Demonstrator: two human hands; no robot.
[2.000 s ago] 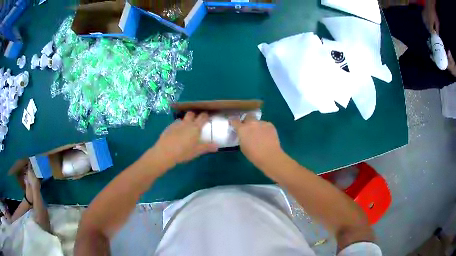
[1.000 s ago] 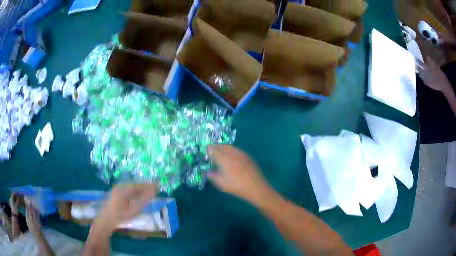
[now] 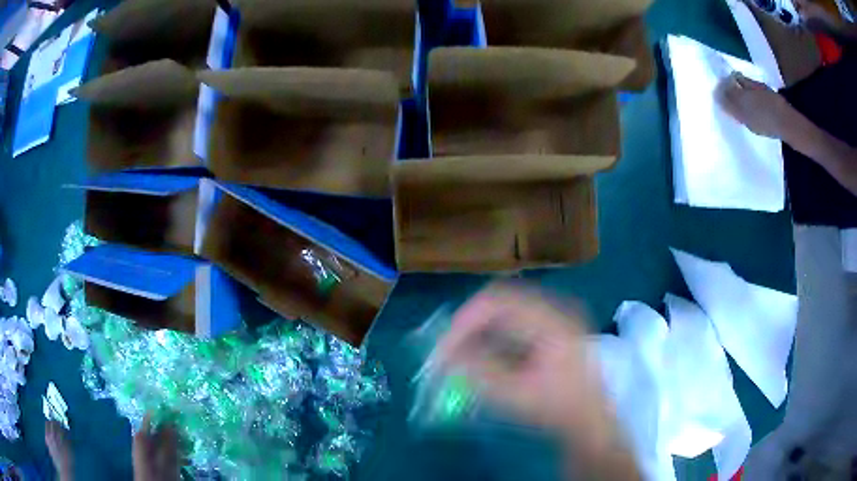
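Note:
My right hand [image 3: 526,352], blurred, is above the table right of the green heap. Its fingers are closed on a clear bag with a green part [image 3: 456,393], which hangs at their left side. I cannot make out my left hand. The heap of bagged green parts [image 3: 235,395] lies at lower left. Open blue cartons [image 3: 493,221] with brown insides stand in rows beyond it. One tilted carton [image 3: 282,254] holds a clear bag with a green part. The front right carton looks empty.
White wrapping sheets [image 3: 648,385] lie at right, below a white sheet stack [image 3: 724,141] with another person's hand [image 3: 752,105] on it. Fingers [image 3: 155,451] reach the heap's lower left edge, apparently another person's. White round parts [image 3: 14,352] and blue-white printed pieces [image 3: 47,85] lie at left.
The view has shifted forward over the cartons. My right hand has come away from the heap to the right with a bag. The long carton at lower left is out of view.

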